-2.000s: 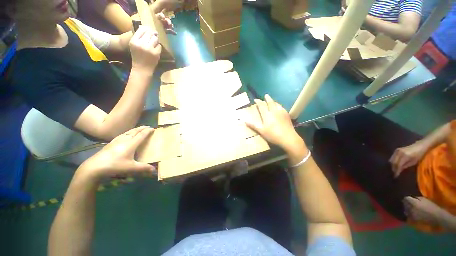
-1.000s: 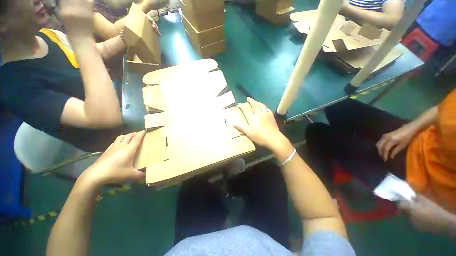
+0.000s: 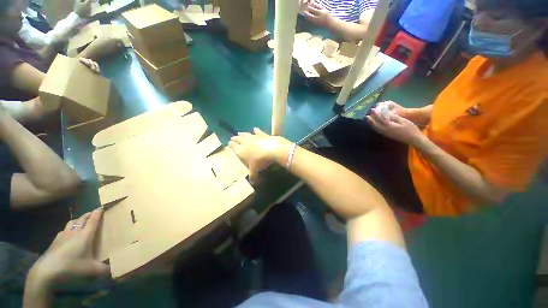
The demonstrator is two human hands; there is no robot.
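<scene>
A flat die-cut blank (image 3: 162, 174) of brown cardboard lies at the near table edge, its notched end with the rounded tuck flap pointing away from me. Two short dark slots and the side cuts show. Layered edges below it suggest more blanks underneath. My left hand (image 3: 72, 252) holds the blank's left side edge, thumb near the front corner, partly cut off by the lower left of the picture. My right hand (image 3: 258, 151) rests at the blank's right side edge with its fingers on the cardboard.
Finished boxes (image 3: 157, 45) are piled at the table's far side. Pale posts (image 3: 283, 66) rise at the table's right edge. More blanks (image 3: 336, 60) lie at the far right. A masked person in orange (image 3: 474, 138) sits at right, and other workers sit at left and across.
The view has turned right, so the blank and table appear further left. The glare on the blank is gone. Both hands remain at its sides. The orange-clad person's hands are now together around something white.
</scene>
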